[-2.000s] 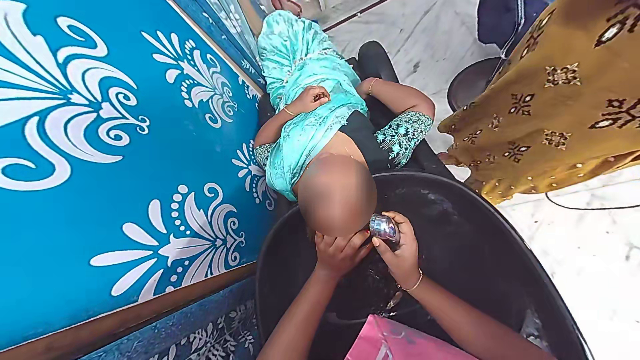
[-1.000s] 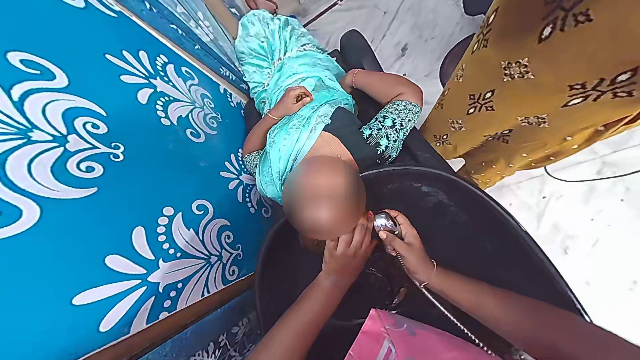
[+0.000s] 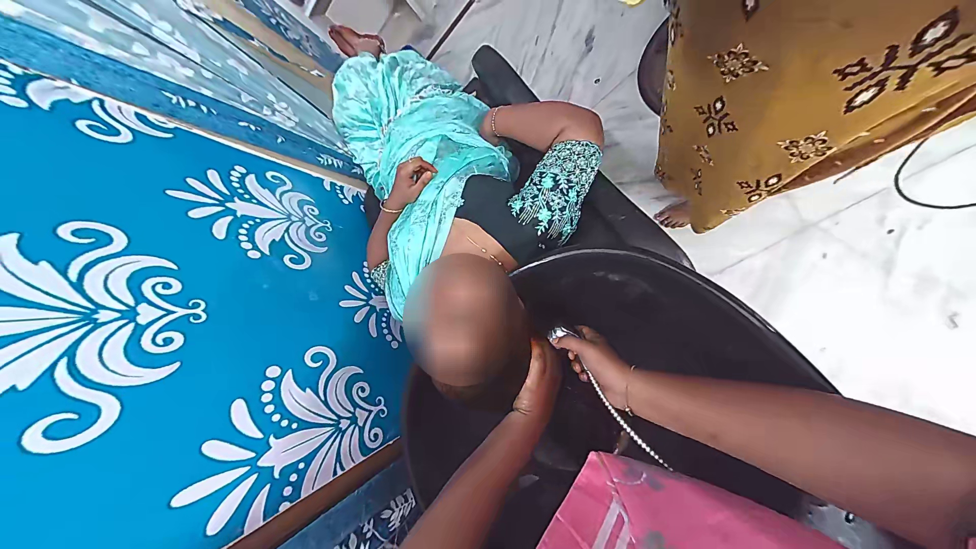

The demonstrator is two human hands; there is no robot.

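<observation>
A person in teal clothing [image 3: 427, 145] lies back on a black reclined chair, head over a large black wash basin [image 3: 663, 305]. My left hand [image 3: 540, 377] rests against the side of that person's head, near the ear; its fingertips are partly hidden. In my right hand [image 3: 598, 358] is a chrome handheld shower head [image 3: 563, 333], held just right of the head, over the basin. Its metal hose [image 3: 625, 427] hangs from my hand down toward the basin's lower part. Whether water is flowing cannot be told.
A blue wall panel with white floral patterns [image 3: 107, 313] stands on the left. At the upper right is another person in patterned mustard clothing [image 3: 801, 91], with a bare foot on the marble floor. Pink cloth [image 3: 671, 511] lies at the lower edge. A dark cable [image 3: 907, 191] curves over the floor.
My left hand has moved from the near edge of the person's face to the side of the head. The shower head is now a little farther from the head.
</observation>
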